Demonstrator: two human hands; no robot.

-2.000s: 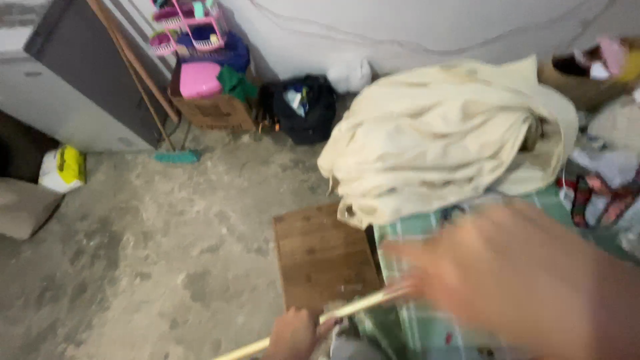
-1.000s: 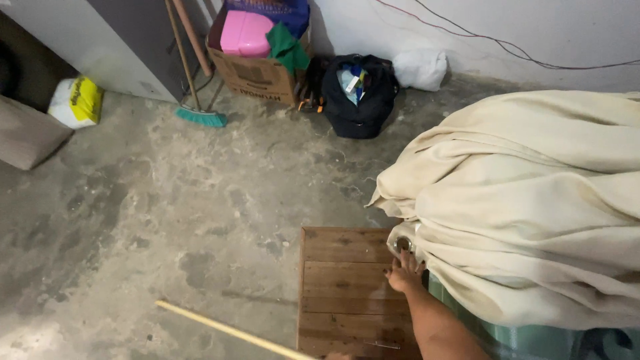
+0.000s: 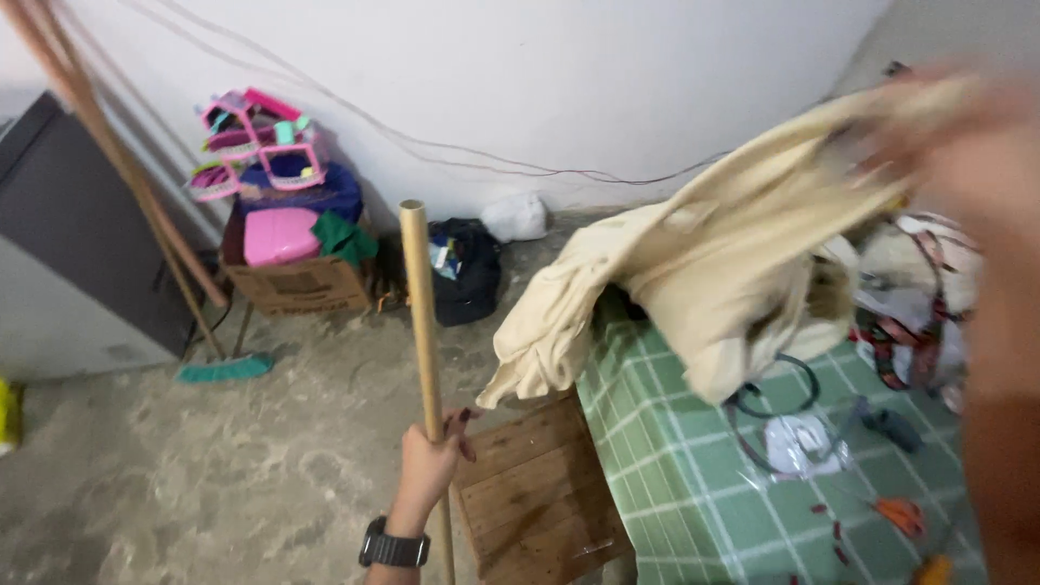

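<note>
A pale, hollow-ended rod (image 3: pixel 419 325) stands nearly upright in my left hand (image 3: pixel 431 459), which wears a dark watch at the wrist. Cream fabric (image 3: pixel 715 236) hangs stretched from my raised right hand (image 3: pixel 918 138) at the upper right; the hand is blurred but appears to grip the cloth's upper edge. The fabric's lower folds drape over a table with a green checked cloth (image 3: pixel 674 455). The rod and the fabric are apart.
A wooden stool or low table (image 3: pixel 536 496) stands beside the covered table. Orange-handled scissors (image 3: pixel 898 516) and a coiled dark cord (image 3: pixel 780 386) lie on the checked cloth. Behind are a cardboard box (image 3: pixel 301 284), a black bag (image 3: pixel 467 276) and a teal broom (image 3: pixel 226 368).
The rod has gone from slanting low to nearly upright. The cream fabric, heaped earlier, is now partly lifted, with my right hand up at the upper right. The view has shifted.
</note>
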